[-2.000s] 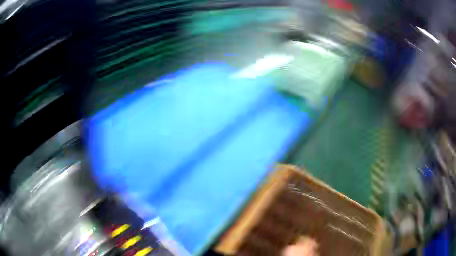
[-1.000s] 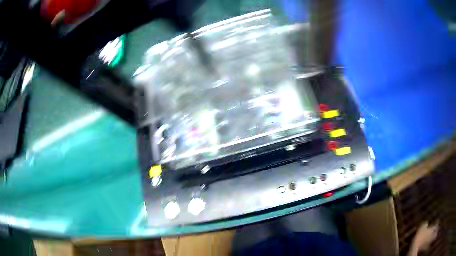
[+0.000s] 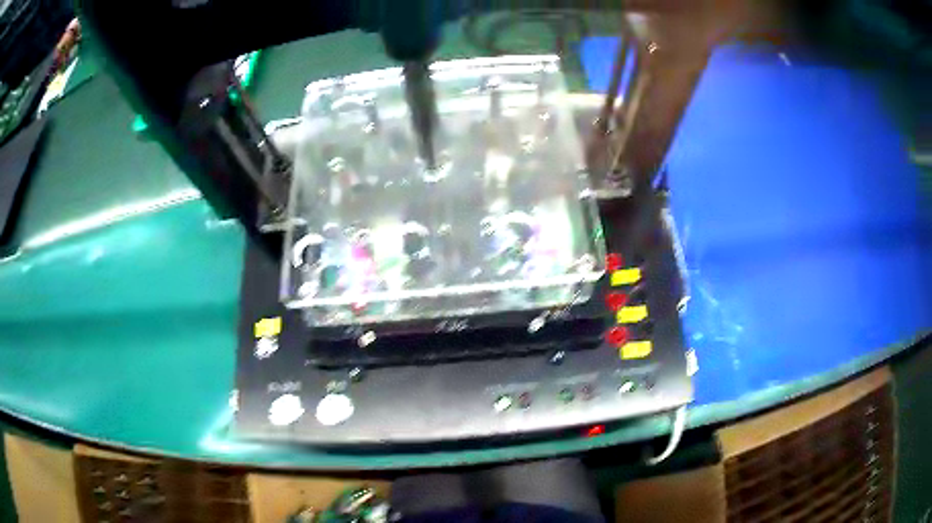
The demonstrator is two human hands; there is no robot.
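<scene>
The test fixture (image 3: 439,398) stands at the bench edge in the middle of the view. Its clear pressure plate (image 3: 460,220) lies over the board nest, with coloured glints and blurred shapes beneath it; whether boards sit there I cannot tell. A dark vertical rod (image 3: 421,112) meets the plate's middle. Green circuit boards (image 3: 353,507) show partly at the bottom edge, left of centre, cut off by the frame. Neither my left hand nor my right hand is in view, so I cannot tell what holds those boards.
A blue mat (image 3: 797,215) lies right of the fixture on the green bench (image 3: 112,317). Divided cartons are below the bench edge, one at the left (image 3: 164,492) and one at the right (image 3: 807,455). A white cable (image 3: 671,437) hangs at the base's right corner.
The view has swung from the mat and right carton to face the fixture. The red grip and a hand have left the frame, as has the hand by the right carton. Green boards now show at the bottom.
</scene>
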